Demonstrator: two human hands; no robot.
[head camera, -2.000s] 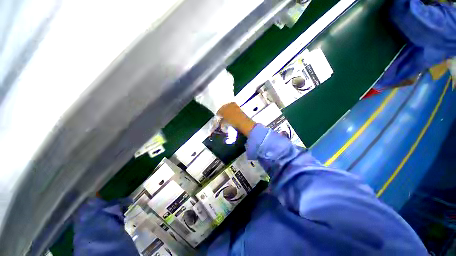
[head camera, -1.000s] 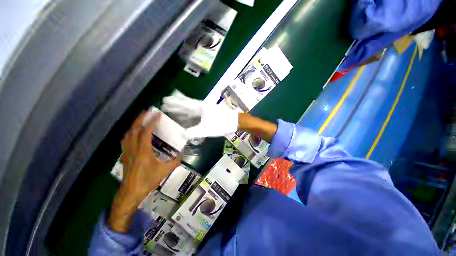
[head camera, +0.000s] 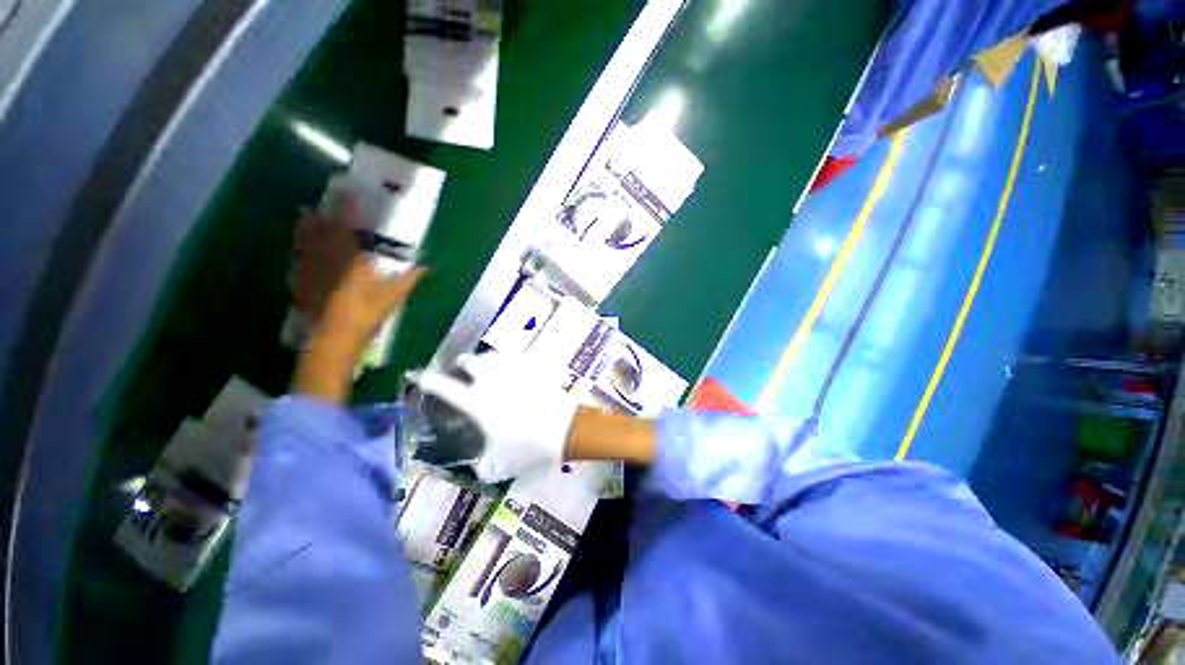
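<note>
My left hand (head camera: 341, 286), bare and blurred, grips a white retail box (head camera: 400, 195) over the green belt, with fingers on its left side and thumb across its lower part. My right hand (head camera: 507, 422), in a white glove, is low over the boxes beside the rail. A dark, shiny patch shows at its fingertips; whether it holds a clear tray cannot be told. Below it lie a retail box with a round product picture (head camera: 513, 572) and a smaller-looking white carton (head camera: 439, 520), partly covered by the glove and sleeve.
More boxes lie on the bench, one with its hang tab up (head camera: 624, 208). Other boxes are on the belt (head camera: 451, 72), also at lower left (head camera: 195, 487). A white rail (head camera: 572, 143) divides belt and bench. A person's blue clothing (head camera: 910, 65) shows at top right.
My left hand has moved up over the belt with a box, away from my right hand. My gloved right hand has moved down towards the bench boxes. The view has shifted and turned.
</note>
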